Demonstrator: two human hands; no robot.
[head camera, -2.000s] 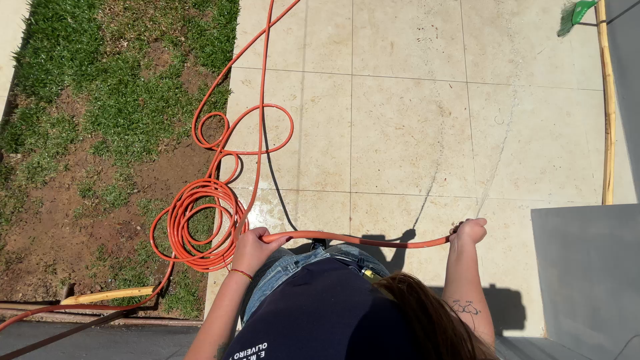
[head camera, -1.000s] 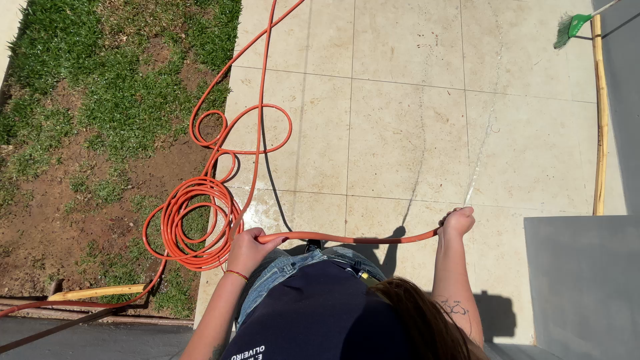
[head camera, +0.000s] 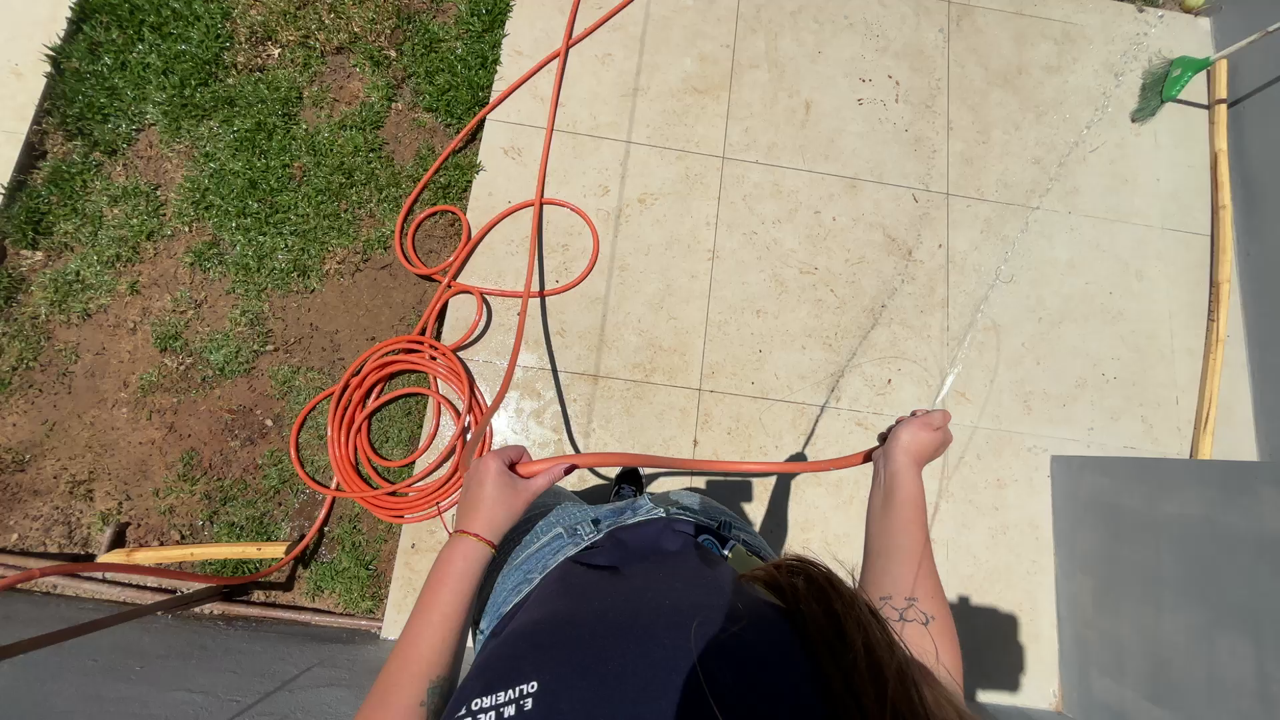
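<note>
My left hand is closed around an orange garden hose, beside its coiled part. Farther right, my right hand grips the hose at its end, and a thin stream of water shoots from there toward the upper right. The stretch between my hands runs nearly level in front of my waist. The coiled hose lies across the edge of grass and paving, with looser loops above it. From my left hand the hose rises to the top of the view.
Beige paving tiles carry small dark specks. At the upper right a green broom stands by a wooden pole along the grey wall. A grey block is at the lower right. Patchy grass and soil lie left, with a wooden strip.
The water stream now slants farther to the right, toward the broom. Both hands have kept their hold on the hose. The view has shifted slightly.
</note>
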